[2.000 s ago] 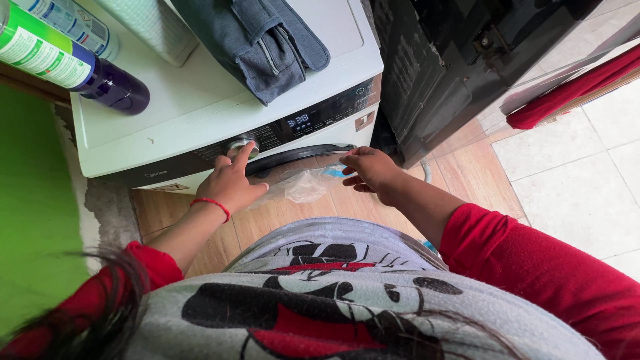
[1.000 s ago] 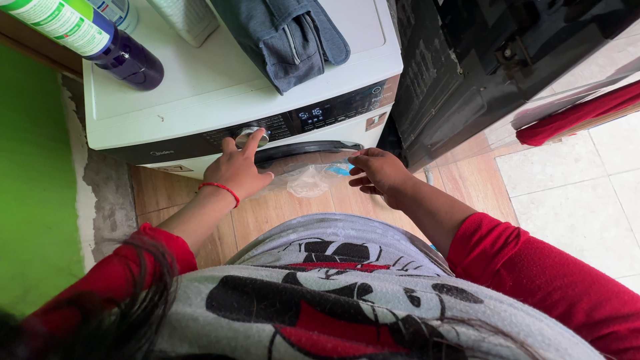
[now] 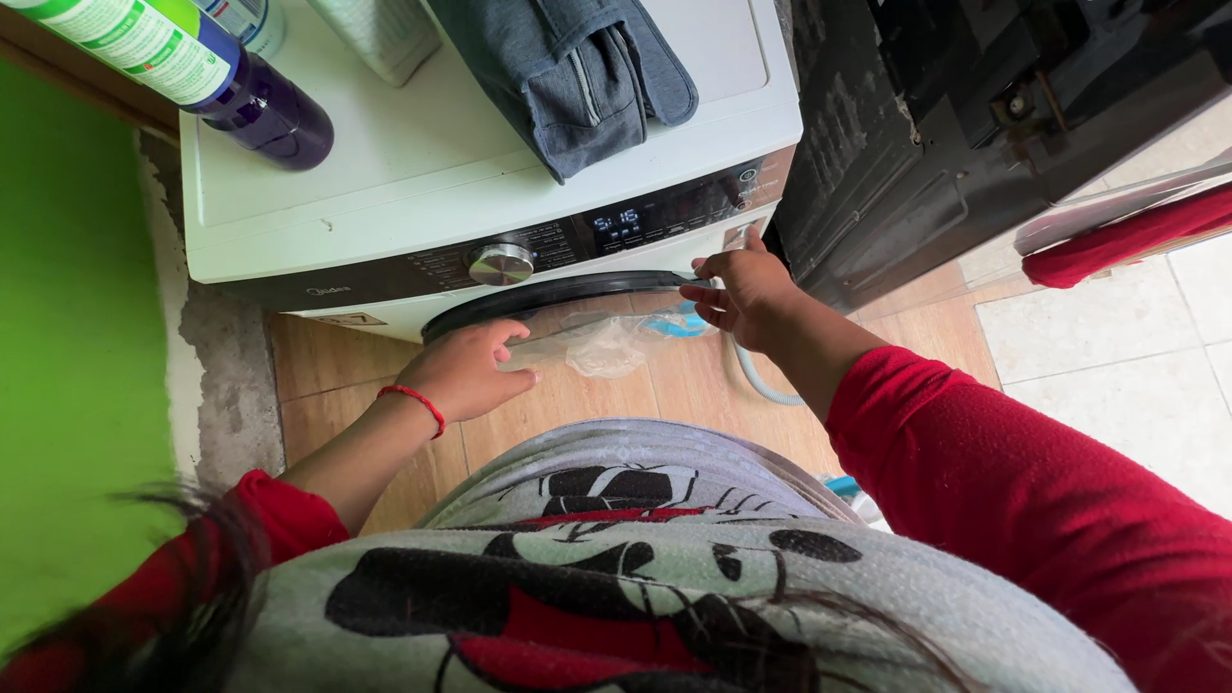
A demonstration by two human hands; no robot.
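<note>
A white Midea washing machine (image 3: 385, 221) stands before me. My left hand (image 3: 472, 371), with a red cord bracelet (image 3: 416, 406) on the wrist, is below the silver dial (image 3: 501, 263) and beside the round door's dark rim (image 3: 568, 289). Its fingers are apart and hold nothing that shows. My right hand (image 3: 741, 289) is at the right end of that rim, fingers curled; whether it grips the edge is unclear. Between the hands a crumpled clear plastic bag (image 3: 606, 345) shows near the door. The display (image 3: 616, 223) on the control panel is lit.
A purple bottle (image 3: 289, 125), a white container (image 3: 380, 38) and a folded dark grey cloth item (image 3: 587, 87) are on the washer top. A black appliance (image 3: 866, 164) stands at the right, a green wall (image 3: 77, 269) at the left. A grey hose (image 3: 756, 380) lies on the floor.
My left hand has come off the dial and moved down beside the door. My right hand stays at the door's right edge. The lit display reads differently from two seconds ago.
</note>
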